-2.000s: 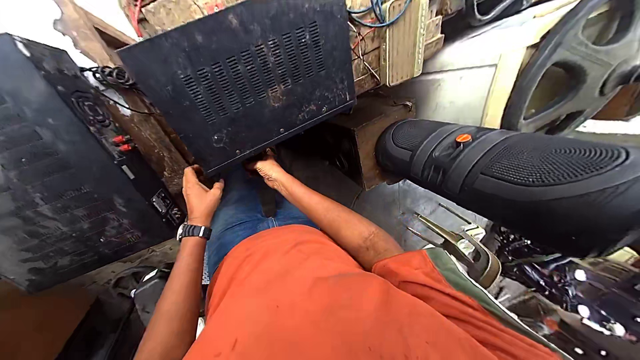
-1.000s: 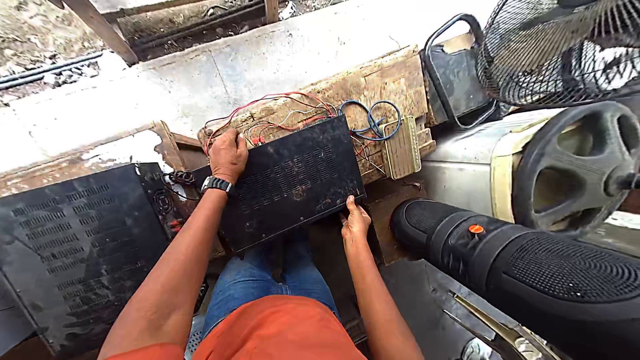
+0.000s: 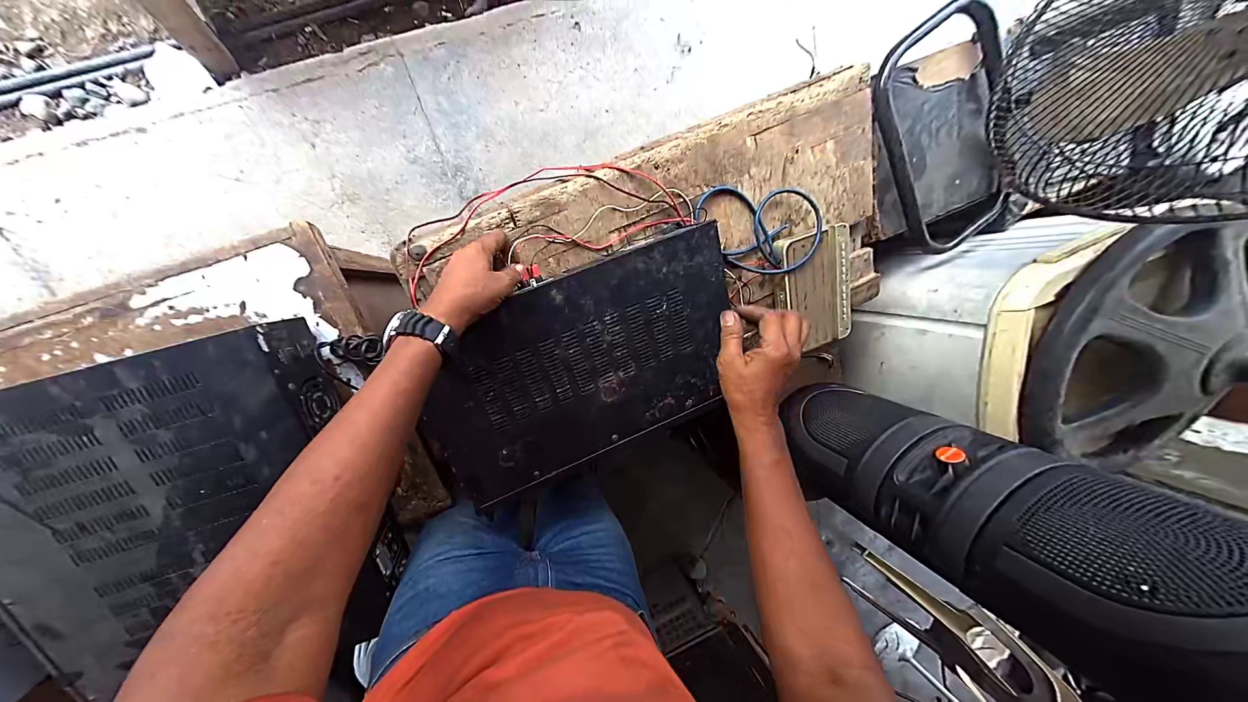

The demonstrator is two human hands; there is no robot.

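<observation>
A black metal amplifier-like case (image 3: pixel 585 361) with rows of vent slots lies tilted on a worn wooden board (image 3: pixel 780 146), its near edge above my jeans. My left hand (image 3: pixel 473 283), with a watch at the wrist, rests on its far left edge beside small red terminals (image 3: pixel 529 275). My right hand (image 3: pixel 760 356) is at the right side of the case, thumb against its edge, fingers bent; a firm hold cannot be made out. Red and dark wires (image 3: pixel 546 175) run behind the case. A coiled blue cable (image 3: pixel 780 229) lies at its far right corner.
A larger black vented case (image 3: pixel 146 468) stands at left. A beige slotted plate (image 3: pixel 819 283) lies on the board. At right are a black cylindrical speaker (image 3: pixel 975 497), a wheel-like black part (image 3: pixel 1141 341), a fan guard (image 3: pixel 1121 107) and a black-framed chair part (image 3: pixel 941 146).
Both hands were at the near edge of the case two seconds ago. My left hand has moved to its far edge, my right hand to its right side. The view has shifted toward the pavement.
</observation>
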